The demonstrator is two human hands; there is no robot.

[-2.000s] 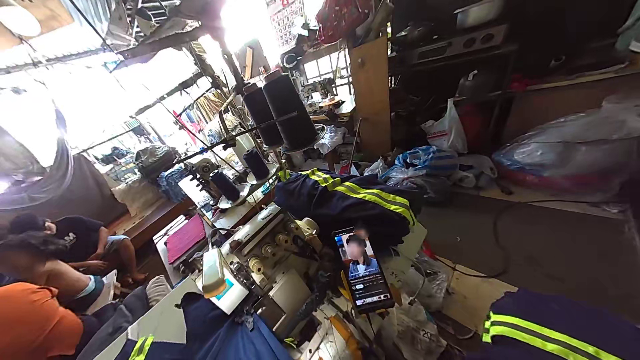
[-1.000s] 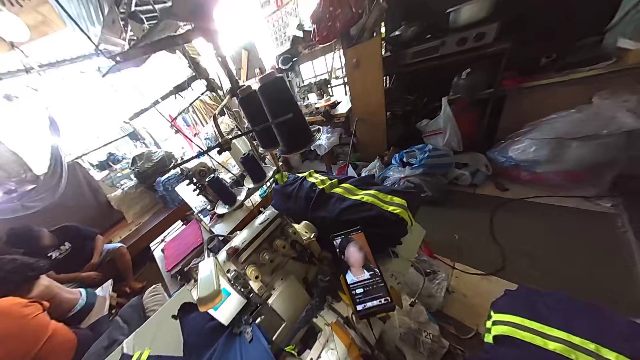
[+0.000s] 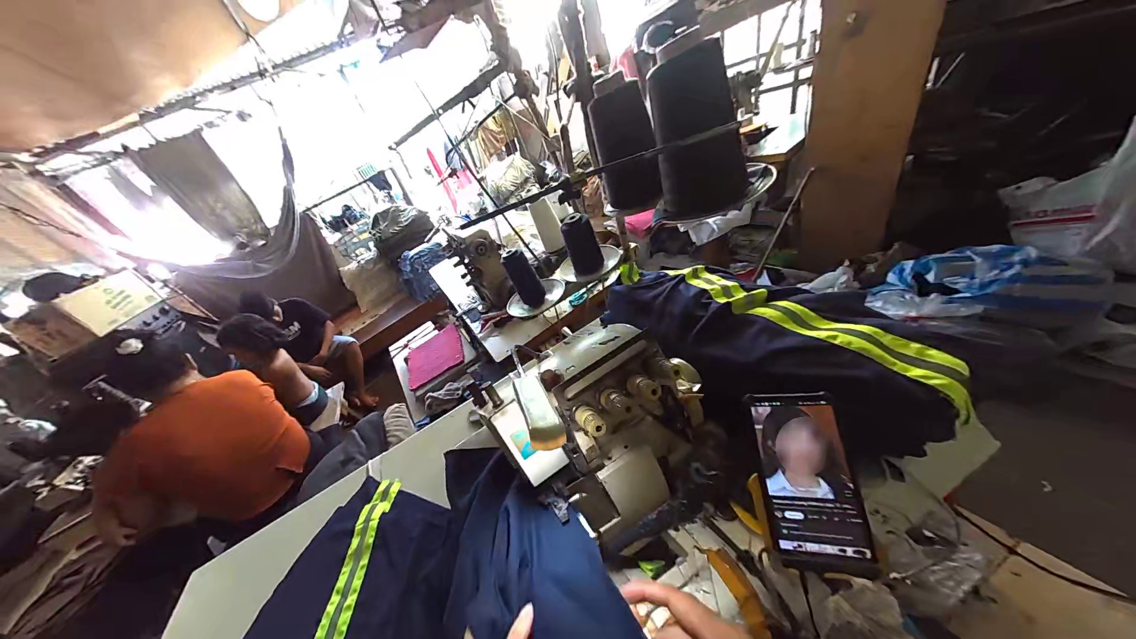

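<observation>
At the bottom edge, my left hand (image 3: 521,623) shows only a fingertip or thumb, resting on dark navy fabric (image 3: 524,559). My right hand (image 3: 679,612) lies at the right edge of that fabric, fingers partly bent; its grip cannot be made out. The fabric runs up to the front of an overlock sewing machine (image 3: 621,399). Left of it, navy cloth with a yellow-green reflective stripe (image 3: 359,559) hangs over the table (image 3: 257,541). Behind the machine lies a pile of striped navy garments (image 3: 799,355). A smartphone (image 3: 812,479) stands upright, its screen lit.
Large dark thread cones (image 3: 697,124) stand on a rack above the machine, with smaller cones (image 3: 581,244) behind it. A person in an orange shirt (image 3: 209,444) and other people sit at left. A pink cloth (image 3: 435,357) lies further back. Plastic bags (image 3: 976,275) sit at right.
The view has swung left. Both of my hands now show at the bottom edge, where neither was seen before.
</observation>
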